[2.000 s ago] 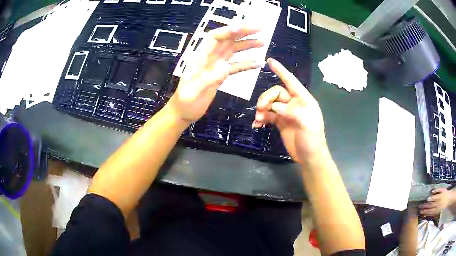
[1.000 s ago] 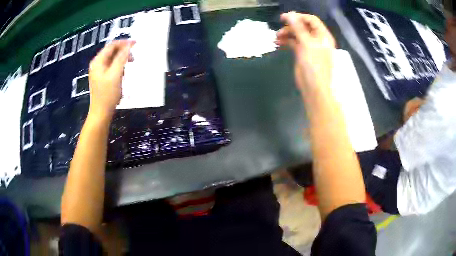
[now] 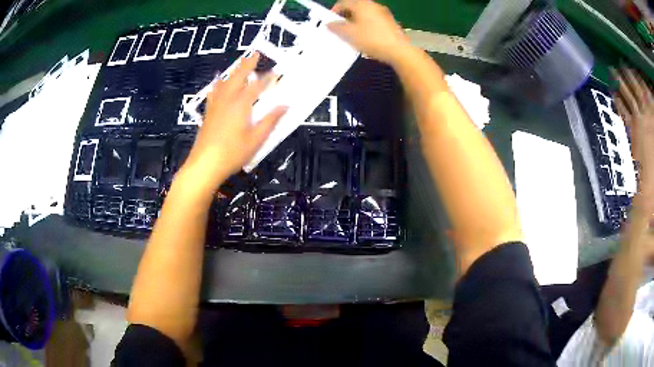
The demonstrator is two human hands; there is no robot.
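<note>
A white adhesive sheet [image 3: 297,82] with rectangular cutouts at its upper end lies slanted over the black parts tray [image 3: 154,75]. My left hand [image 3: 233,118] rests on the sheet's left part, fingers spread; whether it grips the sheet I cannot tell. My right hand [image 3: 366,29] is at the sheet's upper right edge, fingers bent onto it and partly blurred. Black front housings [image 3: 276,175] stand in a row nearest me. White adhesive frames [image 3: 179,42] show around windows in the far row, and another frame [image 3: 86,159] at the left.
Plain white sheets [image 3: 39,143] lie at the left, another [image 3: 546,208] at the right. A ragged liner pile [image 3: 470,99] is right of the tray. A grey fan [image 3: 548,54] stands at back right, a purple-rimmed fan [image 3: 27,297] at lower left. A person's arm [image 3: 631,215] is at far right.
The view has swung back to the right. My right hand has moved from near the liner pile to the sheet's upper edge. My left hand is now spread over the sheet, which lies more slanted.
</note>
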